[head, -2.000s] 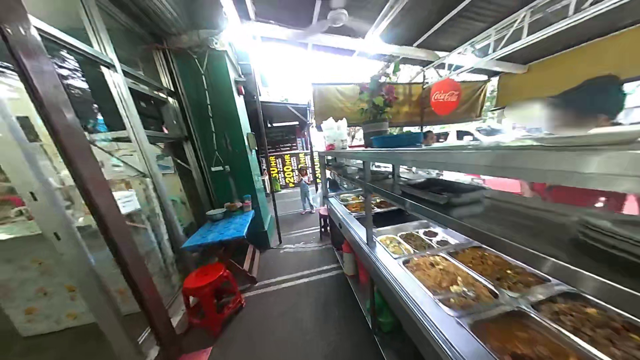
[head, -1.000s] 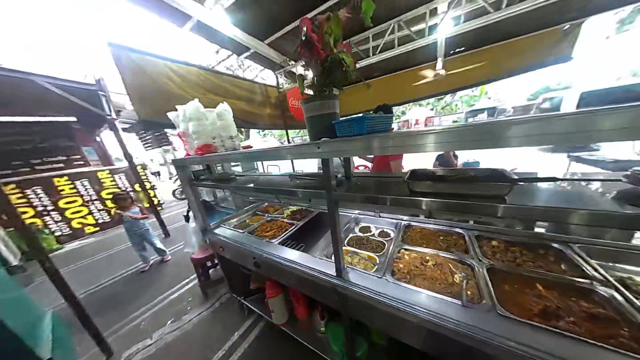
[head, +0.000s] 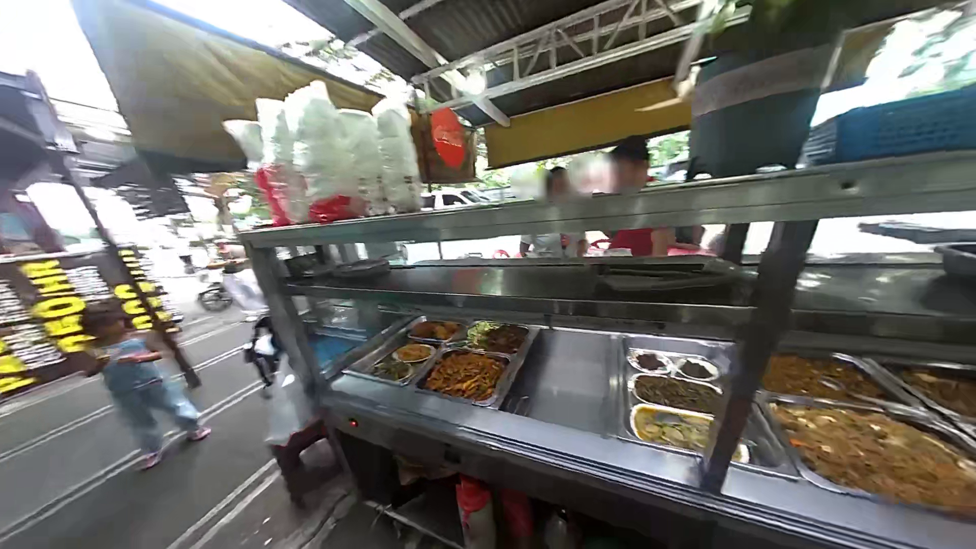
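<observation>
Neither my left hand nor my right hand shows in the head view, so what they hold or touch is hidden. In front of me stands a stainless steel food counter [head: 579,457]. Its left part holds a metal tray of cooked food in sauce [head: 465,375] beside smaller dishes. Right of a bare metal section are small bowls and an oval dish of yellowish food [head: 671,427]. A large tray of noodle-like food [head: 869,450] lies at the right. Stacked clear plastic cups or containers [head: 328,152] stand on the top shelf.
A metal post [head: 762,343] rises from the counter. A planter [head: 751,114] and a blue plastic basket [head: 907,126] sit on the top shelf. At the left a person in light blue clothes [head: 145,381] stands near a dark stool [head: 297,457]. Two people are behind the counter.
The view has swung widely, first right, and come closer to the counter's left end. The person in light blue now appears nearer; no hand shows in any frame.
</observation>
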